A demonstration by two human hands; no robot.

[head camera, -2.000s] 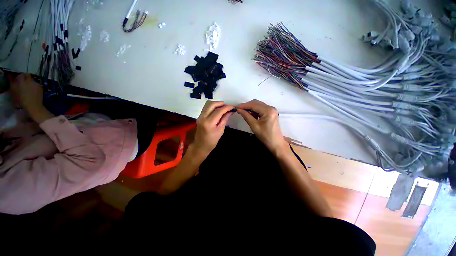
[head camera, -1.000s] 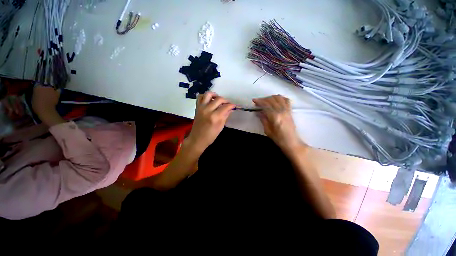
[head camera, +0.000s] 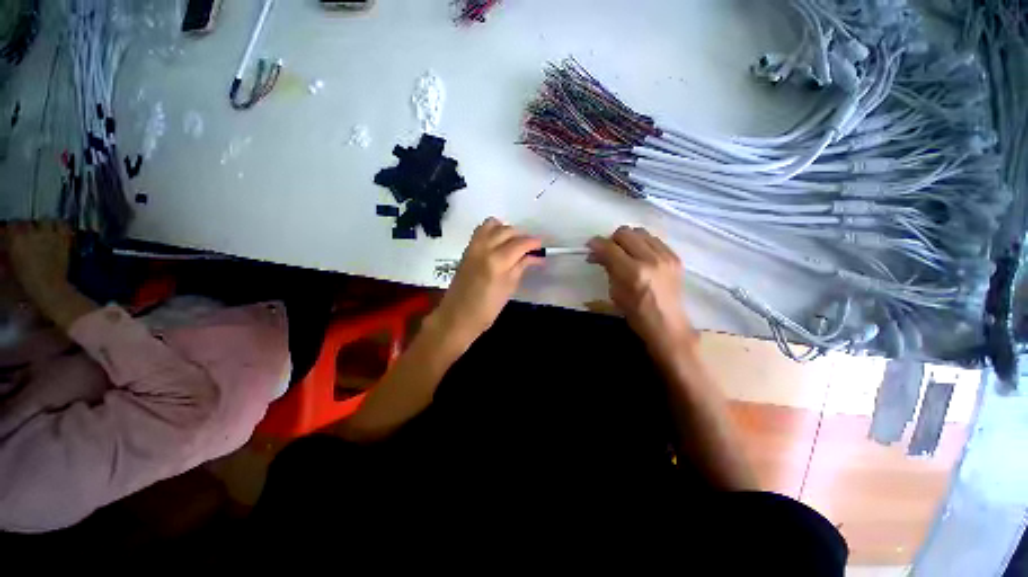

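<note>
My left hand [head camera: 493, 267] pinches the black sleeve [head camera: 538, 253] at the end of a white-grey cable [head camera: 567, 250]; thin core wires [head camera: 446, 269] show on the other side of my fingers. My right hand [head camera: 643, 273] grips the same cable a short way to the right. The cable runs on to the right behind my right hand. A pile of black sleeves [head camera: 422, 184] lies on the table beyond my left hand. A cable bundle [head camera: 744, 166] lies at the right, its dark red and black wire ends to the left.
Small white bits [head camera: 427, 99] lie behind the black pile. A single cable [head camera: 253, 51] with curled wires lies at the back left. A co-worker's pink sleeve [head camera: 147, 361] and a red stool [head camera: 338, 349] are at the left. Another cable bundle [head camera: 99, 124] lies far left.
The black piece now sits at the cable's end under my left fingers, with white cable visible between my hands. My right hand has moved slightly right. The view has shifted, bringing dark objects in at the top.
</note>
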